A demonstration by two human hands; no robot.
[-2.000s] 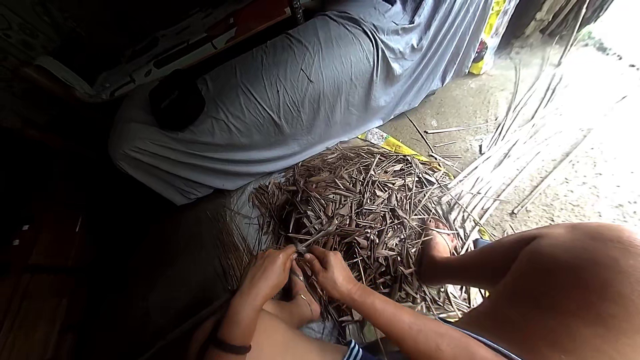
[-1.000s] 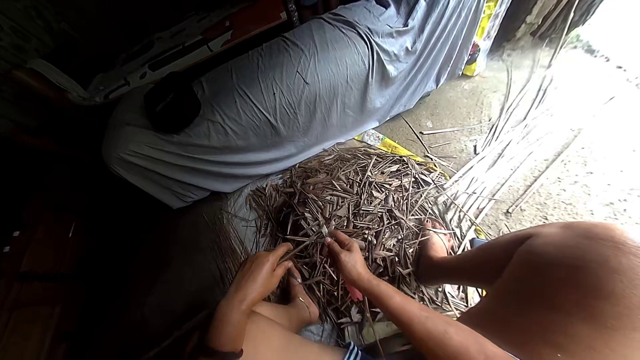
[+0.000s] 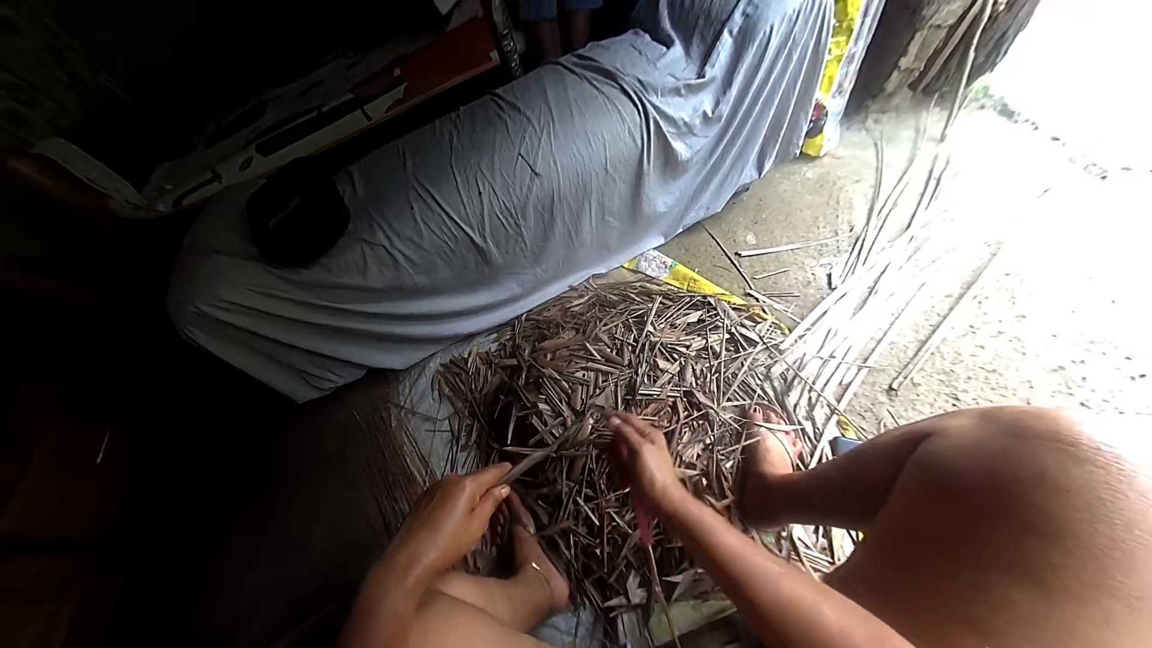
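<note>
My left hand (image 3: 459, 513) is closed on a dry leaf strip (image 3: 531, 461), which points up and right over a heap of short dry leaf pieces (image 3: 648, 351). Over the middle of the heap is my right hand (image 3: 646, 459), its fingers bent towards the strip's far end. A red thing (image 3: 643, 522), perhaps a tool's handle, shows beneath my right palm, mostly hidden; whether the fingers grip it I cannot tell. My bare feet rest at either side of the heap.
A grey cloth (image 3: 504, 180) drapes a long low form behind the heap, with a black object (image 3: 299, 214) on it. Long thin sticks (image 3: 886, 279) lie on the bright floor at the right. A yellow printed strip (image 3: 688, 277) borders the heap.
My hands were close together two seconds ago and are now apart, the left one lower and to the left. The red thing under my right hand was not visible in the oldest frame.
</note>
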